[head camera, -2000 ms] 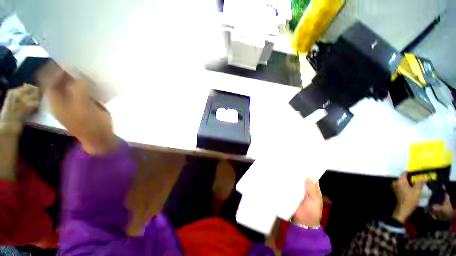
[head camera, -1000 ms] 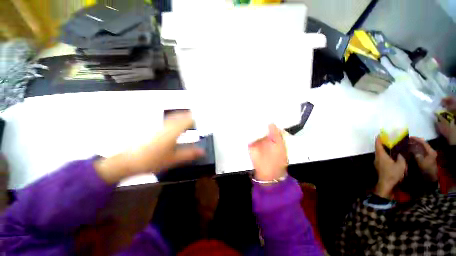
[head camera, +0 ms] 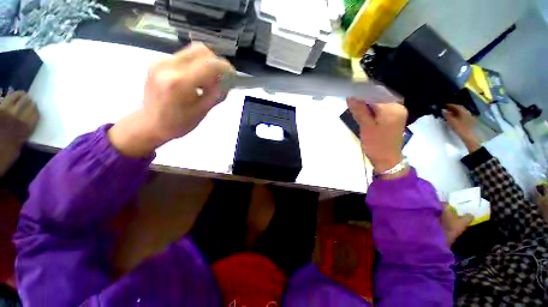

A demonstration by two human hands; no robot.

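Observation:
My left hand (head camera: pixel 183 96) and my right hand (head camera: pixel 380 129) hold a card cover (head camera: pixel 300 86) between them, raised above the table and seen nearly edge-on. The card is blurred and looks greyish. Below it, an open black box base (head camera: pixel 267 165) lies on the white tabletop near the front edge. A small glossy white device (head camera: pixel 270 132) with a small blue mark sits in the cut-out of its black insert.
Pale card stacks (head camera: pixel 291 48) and dark card stacks (head camera: pixel 207 27) stand at the back. Black boxes (head camera: pixel 435 57) are piled right, beside a yellow roll (head camera: pixel 375 27). A neighbour's hand (head camera: pixel 459 123) reaches in at right; another hand (head camera: pixel 19 114) is at far left.
The white card that stood upright before my hands is now a thin edge-on strip held by both. My left hand has moved up off the box and grips its left end.

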